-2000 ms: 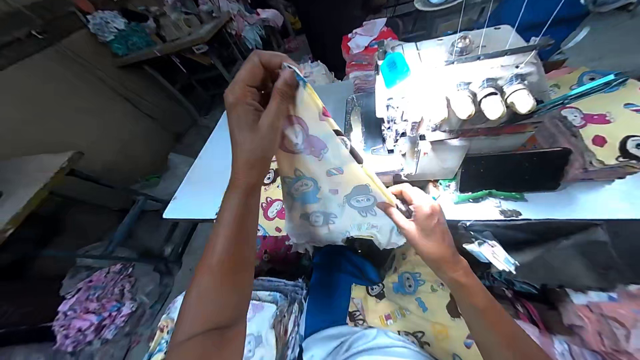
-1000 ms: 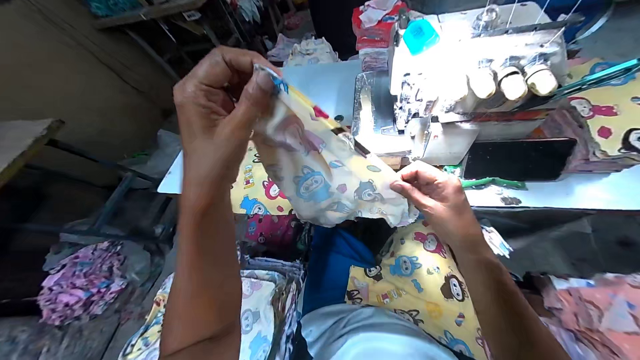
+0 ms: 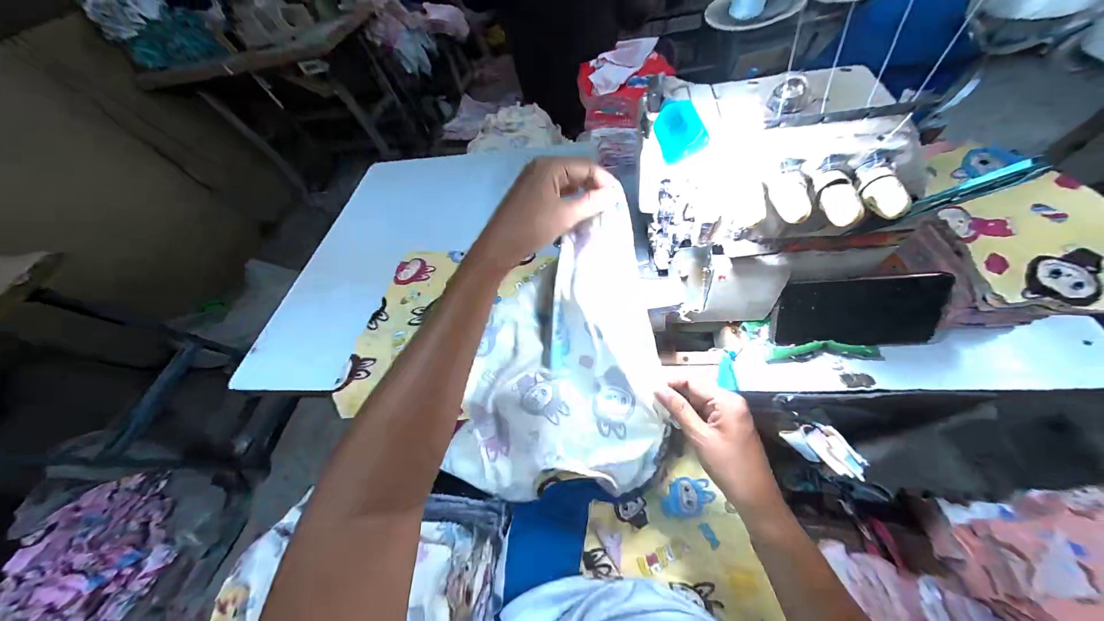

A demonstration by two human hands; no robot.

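My left hand (image 3: 556, 203) pinches the upper end of a thin printed cloth piece (image 3: 561, 397), close to the needle area of an overlock sewing machine (image 3: 716, 181). The cloth hangs down in folds, its pale side with faint cartoon figures showing. Lower right, at the front edge of the table, my right hand (image 3: 711, 423) pinches the cloth's right edge between thumb and fingers. Under my left forearm a yellow printed cloth (image 3: 414, 285) lies on the white table. More yellow printed cloth (image 3: 681, 517) rests on my lap.
A black phone (image 3: 862, 309) lies in front of the machine, beside a green strip (image 3: 824, 349). Stacked yellow pieces (image 3: 1052, 233) sit at the right with teal-handled scissors or a similar tool (image 3: 983, 185). Pink scraps (image 3: 95, 552) lie at lower left. A blue cup-like piece (image 3: 680, 131) tops the machine.
My left hand has moved right, toward the machine. The cloth, earlier stretched slantwise between both hands, now hangs more steeply, with its pale side toward me.
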